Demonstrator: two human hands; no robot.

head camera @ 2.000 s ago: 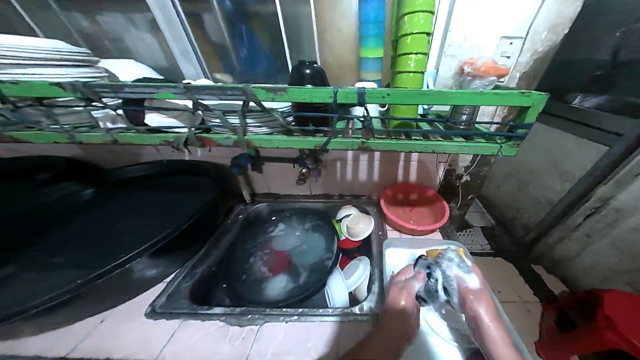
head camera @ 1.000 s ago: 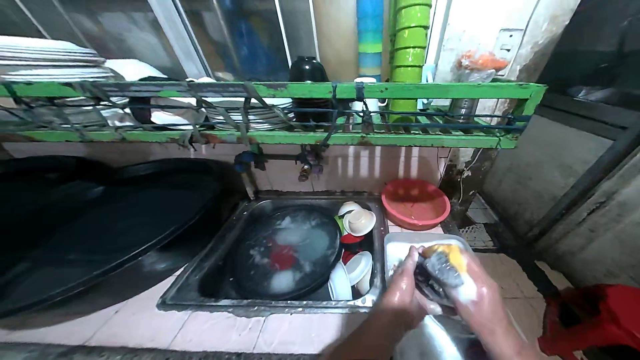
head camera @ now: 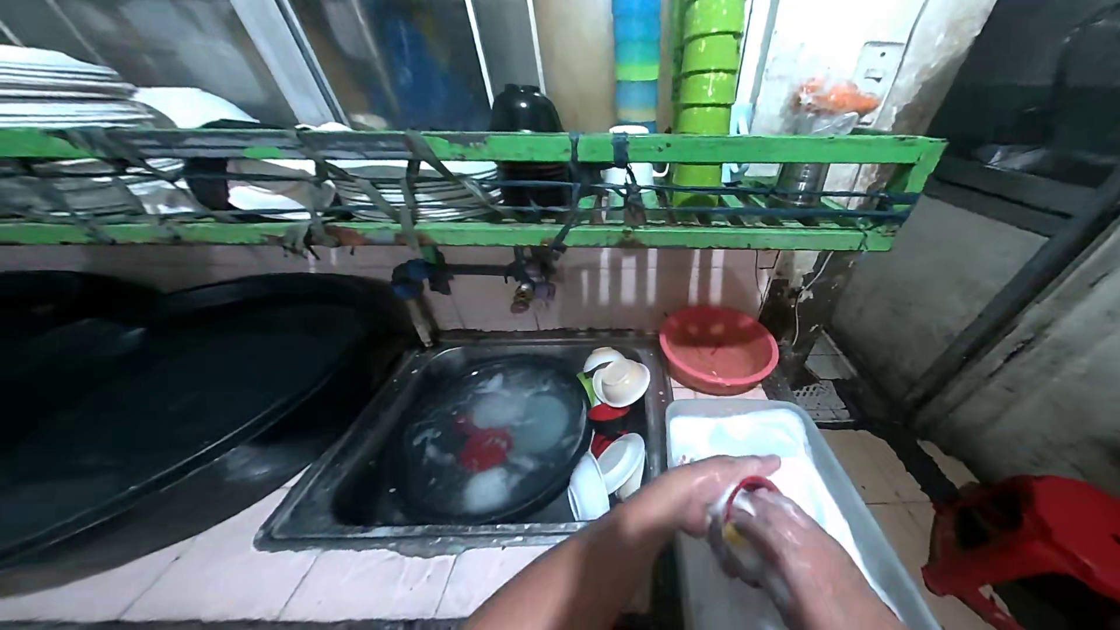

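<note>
My left hand (head camera: 700, 494) holds a small red-rimmed bowl or cup (head camera: 751, 483) over the grey plastic tub (head camera: 818, 446) of suds. Wet with foam, my right hand (head camera: 783, 542) reaches into its mouth; a bit of yellow, perhaps a sponge, shows between the fingers. In the metal sink (head camera: 411, 535) sits a round black basin (head camera: 582, 420) of cloudy water with a red item (head camera: 486, 448) and pale dishes in it. White bowls (head camera: 621, 382) and other small dishes lie between the basin and the sink's right wall.
A red plastic basin (head camera: 719, 350) stands behind the tub. Large black tubs (head camera: 219, 367) fill the left. Above the faucet (head camera: 522, 296) runs a green rack (head camera: 744, 236) with plates (head camera: 70, 92), black bowls (head camera: 525, 114) and green cups (head camera: 710, 87). A red plastic stool (head camera: 1032, 534) is at the right.
The dark item and the yellow sponge seen plainly between my hands a second ago are no longer plain; a red-rimmed piece shows there now. Both hands remain over the grey tub.
</note>
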